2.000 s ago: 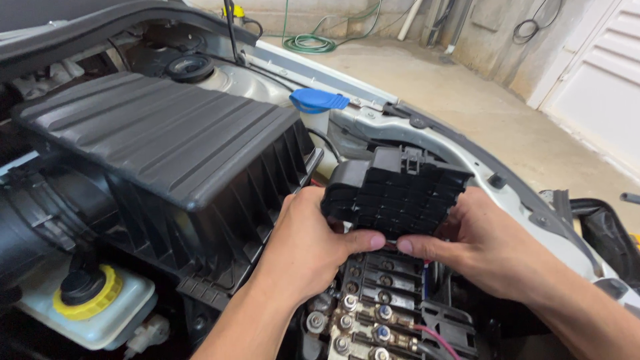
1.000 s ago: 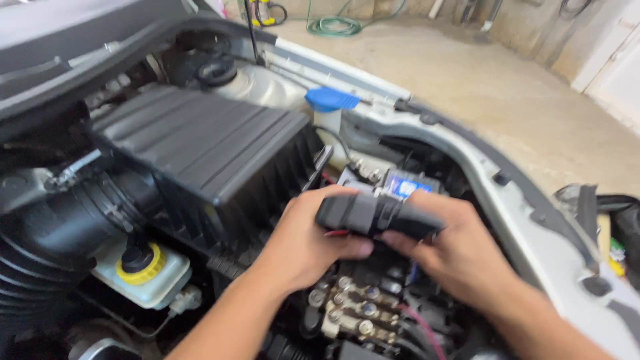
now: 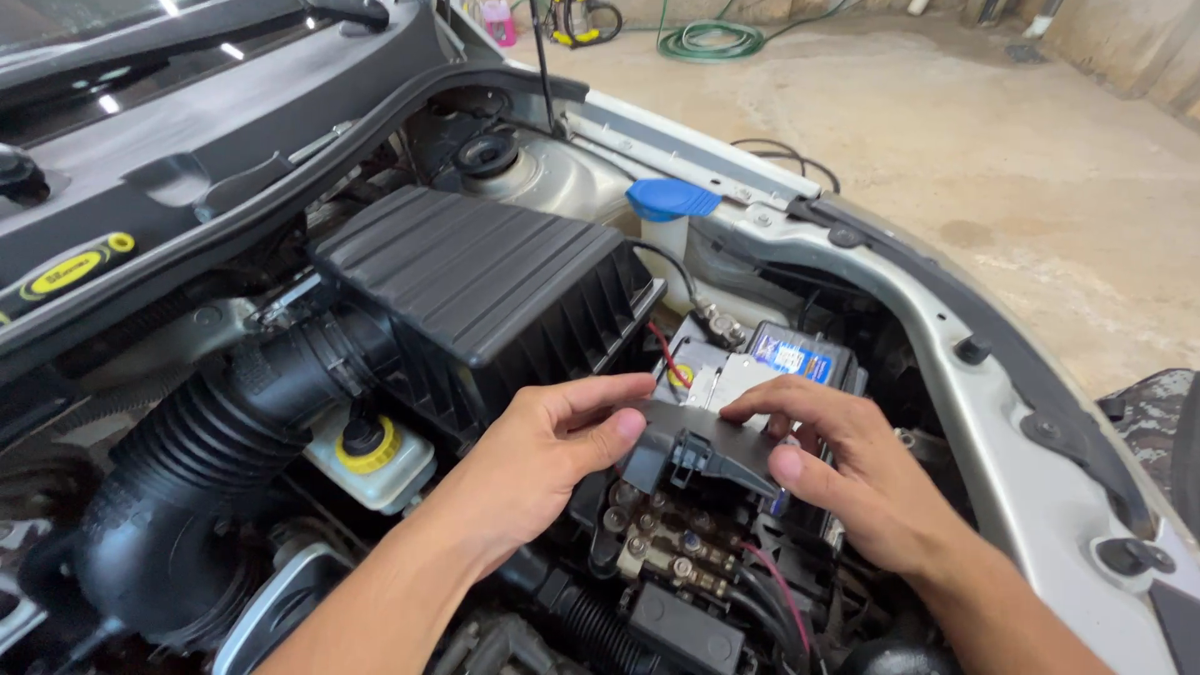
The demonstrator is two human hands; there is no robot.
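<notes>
Between my two hands is a black plastic fuse box cover (image 3: 708,441), lying low over the rear of the fuse terminal block (image 3: 666,539). My left hand (image 3: 562,441) has its thumb and fingers at the cover's left edge. On the other side my right hand (image 3: 834,450) touches the right edge, fingers bent over the top and thumb at the near corner. Metal terminals with bolts and a pink wire (image 3: 783,586) show in front of the cover. Behind it is the car battery (image 3: 797,356), partly hidden by my right hand. The cover's underside cannot be seen.
Left of my hands stand the black air filter housing (image 3: 487,272), its ribbed intake hose (image 3: 197,459) and a fluid reservoir with a yellow cap (image 3: 366,445). A blue washer filler cap (image 3: 670,199) is beyond. The fender edge (image 3: 994,394) borders the right.
The cover was held up with its ribbed underside showing; now it lies lower, over the terminal block. My hands have moved apart to its two sides. The view has shifted.
</notes>
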